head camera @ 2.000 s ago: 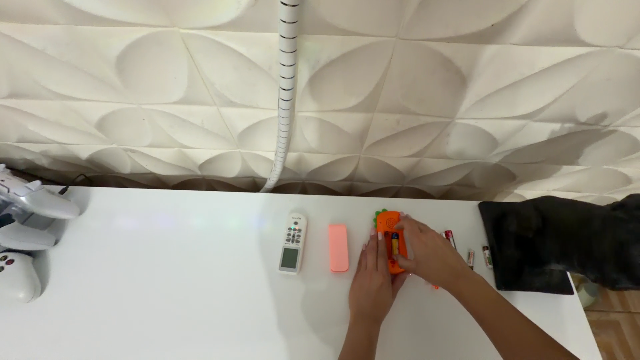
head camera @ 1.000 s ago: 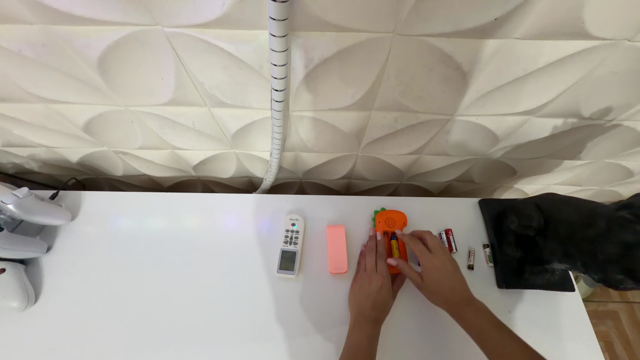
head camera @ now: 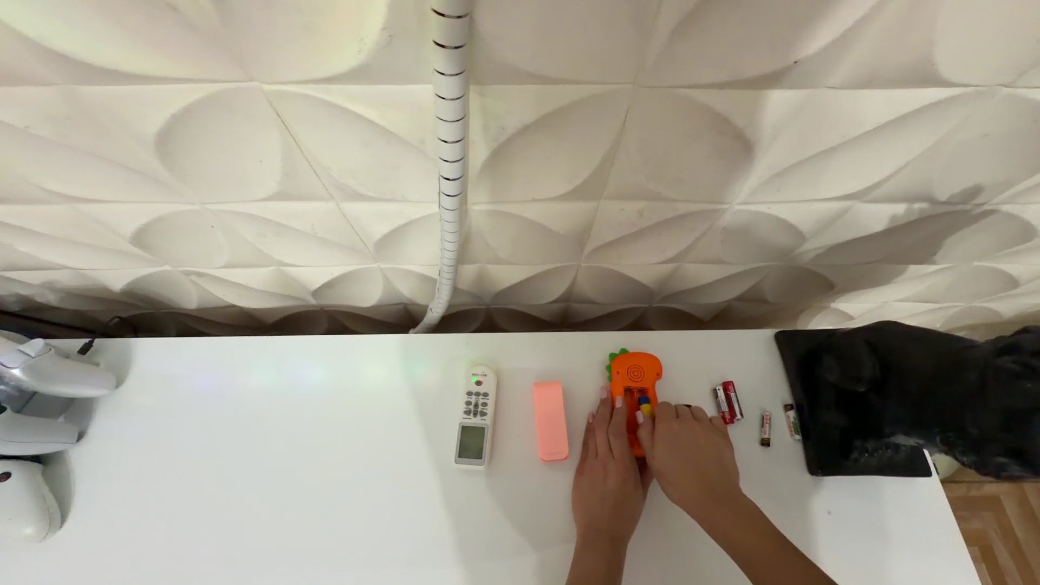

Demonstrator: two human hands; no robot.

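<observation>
An orange plastic toy (head camera: 636, 371) with green tips lies on the white table, its battery compartment facing up. My left hand (head camera: 609, 479) steadies its left side and lower part. Over the compartment, the fingertips of my right hand (head camera: 691, 455) are on a blue and yellow battery (head camera: 645, 405), which is partly hidden by them. To the right of the toy lie two red and silver batteries (head camera: 729, 402) side by side, a small battery (head camera: 765, 428) and another battery (head camera: 792, 422) beside the black mat. Left of my hands is a pink plastic cover (head camera: 551, 421).
A white remote control (head camera: 476, 418) lies left of the pink cover. White game controllers (head camera: 57, 370) stand at the far left. A black animal (head camera: 934, 390) is on a black mat (head camera: 869, 467) at the right edge. A white cable sleeve (head camera: 451, 162) hangs against the textured wall.
My right hand has shifted lower over the toy's compartment since the earliest frame, uncovering more of the toy's top and the red batteries. My left hand stays at the toy.
</observation>
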